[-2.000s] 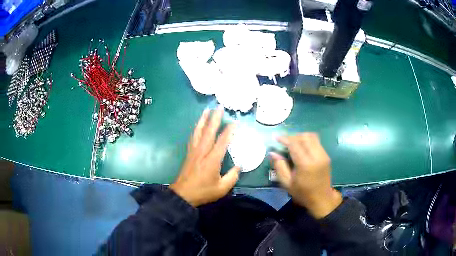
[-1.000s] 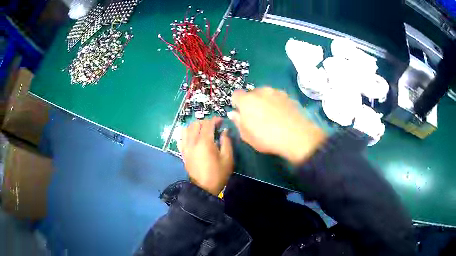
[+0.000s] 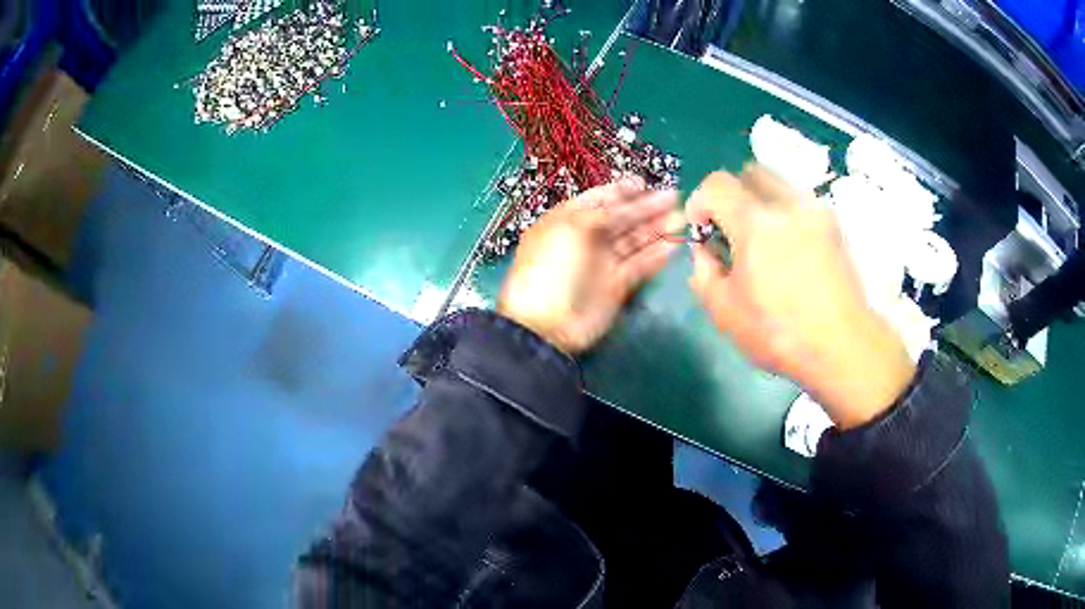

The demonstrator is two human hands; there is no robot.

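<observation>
My right hand (image 3: 791,280) pinches a small wired component (image 3: 704,234) between thumb and fingers, above the bench. A thin red lead (image 3: 669,238) runs from it toward my left hand (image 3: 589,256). My left hand is blurred, with fingers stretched toward the lead; whether it grips the lead cannot be told. The heap of wired components with red wires (image 3: 553,113) lies just behind my left hand and is partly covered by it. A white housing (image 3: 806,425) lies near the front edge, partly hidden by my right arm.
More white housings (image 3: 886,196) are grouped behind my right hand. A screw feeder (image 3: 1011,339) and black screwdriver (image 3: 1053,297) stand at the right. A pile of small pale parts (image 3: 271,69) lies at the far left. Cardboard boxes (image 3: 42,345) stand beyond the bench at left.
My right hand has moved right, off the component heap, and now shows a component in its fingertips. My left hand has moved up and right with fingers extended. The view has shifted slightly.
</observation>
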